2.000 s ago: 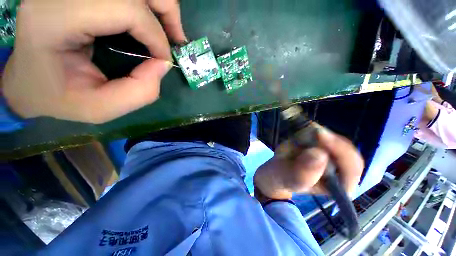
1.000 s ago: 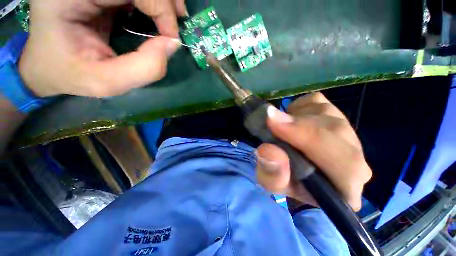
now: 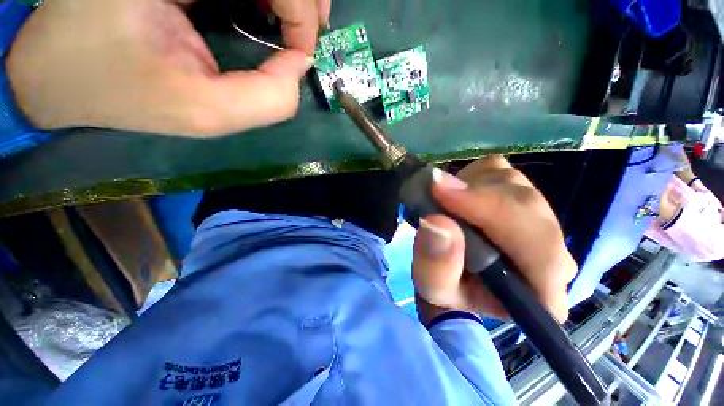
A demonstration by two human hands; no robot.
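Observation:
Two green circuit boards lie side by side near the front edge of the dark green bench. My left hand [image 3: 182, 71] pinches a thin strand of solder wire [image 3: 256, 38] at the left edge of the left board [image 3: 349, 67]. My right hand [image 3: 496, 238] holds the soldering iron [image 3: 520, 297] by its dark handle. Its metal tip is at the lower part of the left board; whether it touches is too small to tell. The right board [image 3: 404, 83] lies just beside, with no hand on it.
The bench [image 3: 492, 87] has a taped front edge above my lap. A blue object [image 3: 655, 16] and dark items are at the top right. A person in pink [image 3: 695, 218] is at the far right, above metal-framed equipment [image 3: 667, 349]. Crinkled clear plastic [image 3: 67, 333] is at the lower left.
Since two seconds ago, my right hand has brought the iron from below the bench edge up to the left board. My left hand still pinches the solder wire. The camera view has shifted.

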